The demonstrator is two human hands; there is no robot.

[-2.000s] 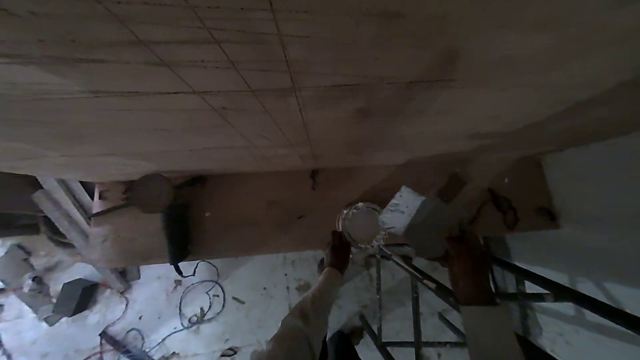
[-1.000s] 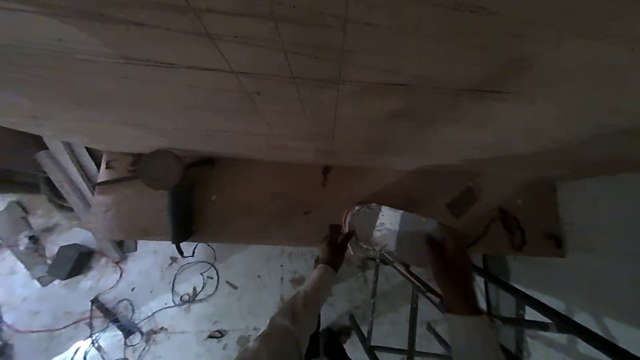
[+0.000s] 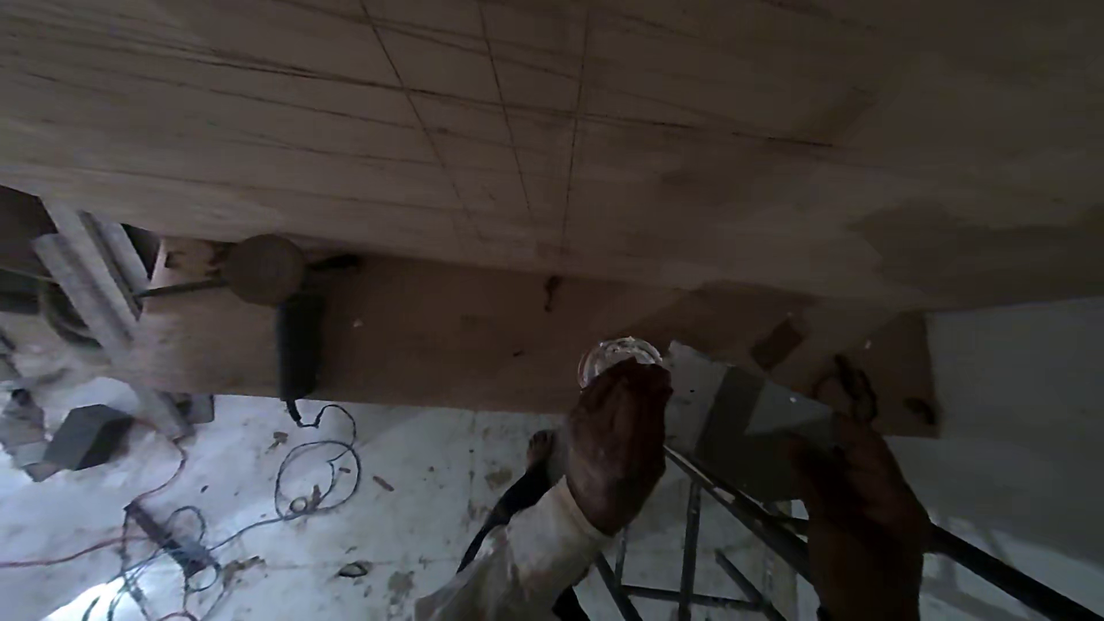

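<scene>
My left hand [image 3: 617, 444] is curled at the near rim of a round, pale-rimmed container [image 3: 621, 352], hiding much of it; the fingertips are dark and hard to make out. Just right of it, my right hand [image 3: 862, 509] grips the lower right end of a flat-sided block or box [image 3: 733, 423], pale on one part and grey on another. The block lies tilted between my two hands, its pale left end close beside the container. Whatever is inside the container cannot be made out.
A large wooden panel [image 3: 535, 129] with drawn lines fills the upper view. On the wooden board [image 3: 448, 336] below it lies a corded power tool [image 3: 297, 345] beside a round disc [image 3: 263, 269]. Metal ladder-like bars [image 3: 690, 552] stand below my hands. Cables [image 3: 319, 470] lie on the floor.
My left hand has moved from the container's left side to its near side and now covers part of it. The block, overlapping the container a second ago, now sits to its right, still in my right hand.
</scene>
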